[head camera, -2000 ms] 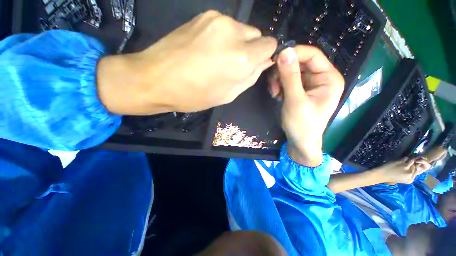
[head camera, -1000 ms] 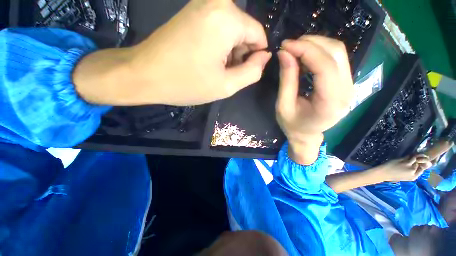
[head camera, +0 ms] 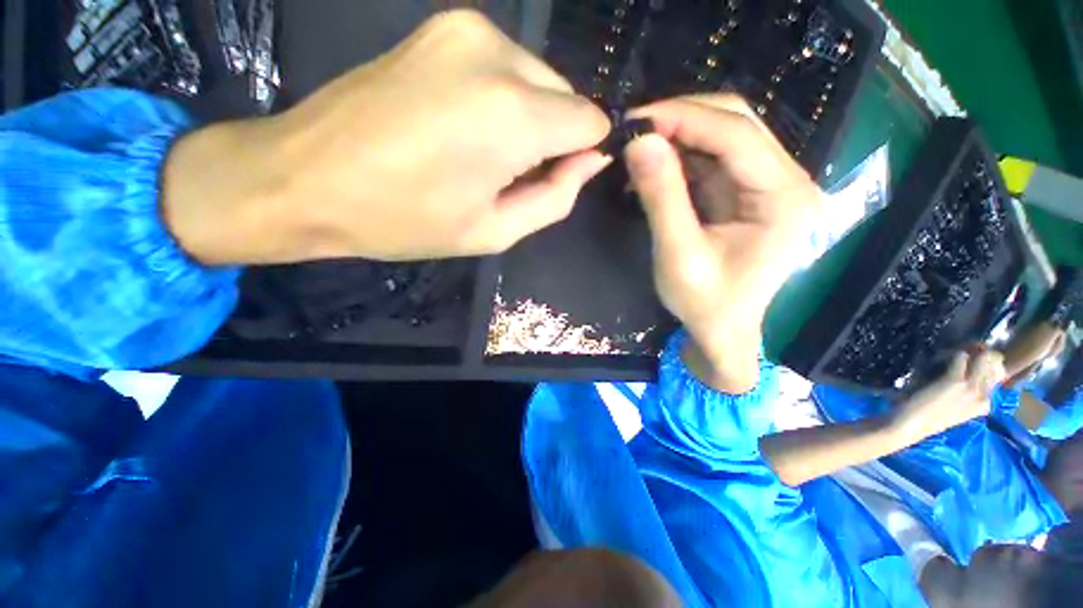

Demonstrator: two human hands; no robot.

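Note:
My left hand (head camera: pixel 404 160) and my right hand (head camera: pixel 730 220) meet over the black parts tray (head camera: pixel 410 362). A small black plastic housing (head camera: pixel 627 133) shows between their fingertips. My left thumb and index pinch its left end; my right thumb and index close around its right end. Fingers hide most of it, and no pin can be made out there. A pile of gold metal pins (head camera: pixel 540 330) lies in the near corner of the right compartment. Rows of black housings with gold dots (head camera: pixel 713 54) lie in its far part.
Loose black housings (head camera: pixel 131 42) lie at the far left of the tray, with others under my left wrist. A clear plastic bag (head camera: pixel 857 196) lies on the green surface. Right of it are a neighbour's tray (head camera: pixel 920 285) of black parts and a neighbour's hands (head camera: pixel 968 386).
One second ago the fingertips were slightly apart; now they meet at the black housing. Both hands and the whole view have shifted slightly.

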